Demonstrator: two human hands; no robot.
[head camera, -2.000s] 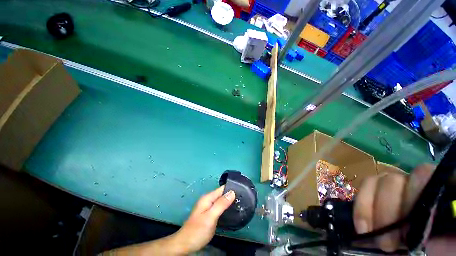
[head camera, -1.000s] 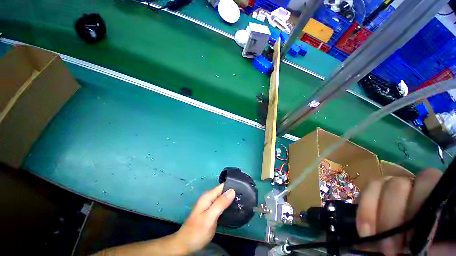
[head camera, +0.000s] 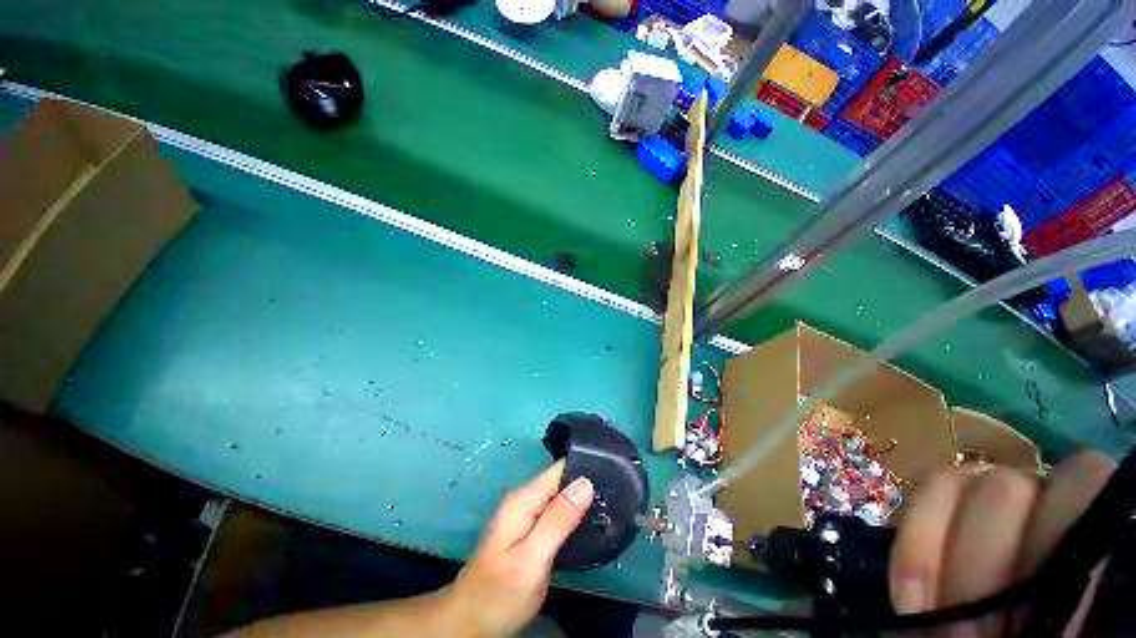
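A round black housing (head camera: 607, 480) stands at the front edge of the green bench, its notched side up and left. My left hand (head camera: 530, 542) grips it, thumb on its face. My right hand (head camera: 990, 536) is closed around the black electric screwdriver (head camera: 828, 561) at the lower right, partly cut off by the frame. The screwdriver's metal nose (head camera: 685, 523) points left at the housing's right side; whether the tip touches it is hard to tell. A clear feed tube (head camera: 872, 343) curves down to the nose.
A wooden strip (head camera: 680, 287) crosses the belt (head camera: 461, 162). A black housing (head camera: 324, 89) and a white housing (head camera: 645, 96) lie on the belt. A parts carton (head camera: 760, 430) stands right, another carton (head camera: 112, 237) left. A metal post (head camera: 872, 150) slants across; blue crates (head camera: 1022, 137) stand behind.
The black housing on the belt has moved right toward the wooden strip. The held housing has turned and shifted slightly; both hands keep their holds.
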